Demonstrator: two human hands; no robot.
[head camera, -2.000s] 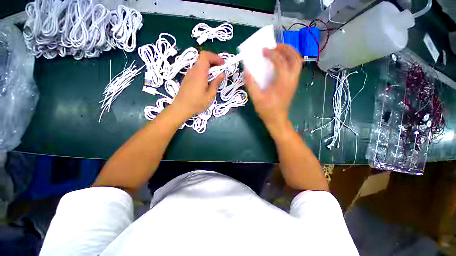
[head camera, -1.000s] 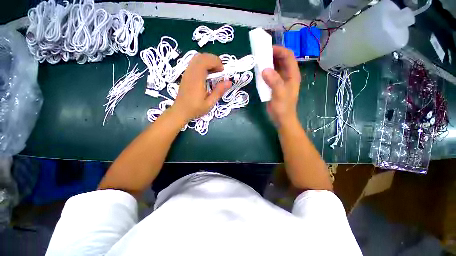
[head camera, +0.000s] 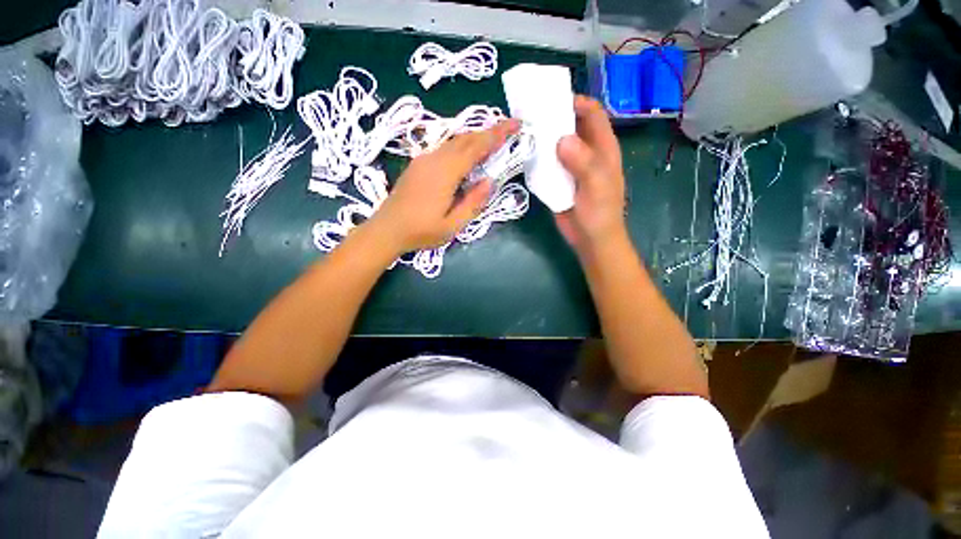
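Note:
My right hand (head camera: 592, 168) grips a white box or sleeve (head camera: 546, 132), held upright over the right side of the pile. My left hand (head camera: 448, 190) is just left of it, over the loose pile of coiled white cables (head camera: 342, 132), fingers pointing toward the box. White cable loops (head camera: 509, 158) show between the left fingers and the box; whether the left hand grips them is hidden. A single white coil (head camera: 453, 63) lies above the pile.
A dense row of white coils (head camera: 174, 63) is back left, with thin white strands (head camera: 258, 181) below. A clear bag (head camera: 37, 190) is far left. Blue packs (head camera: 643, 80), a translucent bottle (head camera: 785, 68), thin white wires (head camera: 727, 221) and a clear tray (head camera: 854, 305) are at right.
The white box has turned from edge-on to show a broader face. My left hand's fingers have straightened and reach closer to the box.

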